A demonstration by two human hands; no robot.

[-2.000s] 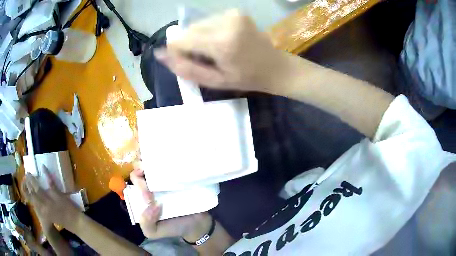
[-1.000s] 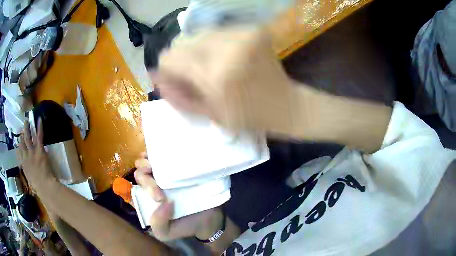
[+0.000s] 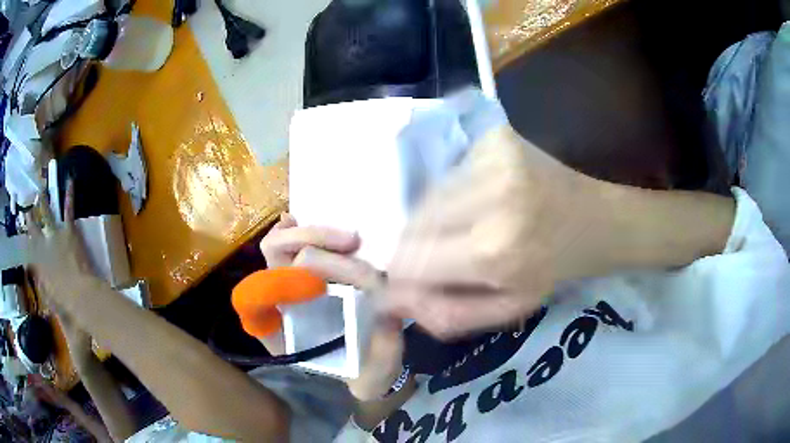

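Note:
A white security camera [image 3: 346, 160] is held over my lap, its black rounded end [image 3: 372, 52] pointing to the top of the view. A long white strip runs along the black end's right side. My left hand [image 3: 316, 251] grips the narrower white bracket [image 3: 346, 333] below, with an orange finger cot [image 3: 268, 298] on one finger. A thin black cable passes beside the bracket. My right hand [image 3: 485, 234], blurred, holds a grey-white cloth [image 3: 446, 130] against the housing's right part and hides the lower right.
An orange bench [image 3: 208, 173] with a pale grey mat lies at the left, with a scrap of rag [image 3: 132, 169] and a black plug [image 3: 236, 30]. Another person's hands [image 3: 56, 260] hold a similar camera at far left. Grey clothing shows at the right edge.
The camera has turned so its black end and bracket show more fully. My right hand and cloth have moved from the top down onto the housing's right part. The other person's hand shifted slightly.

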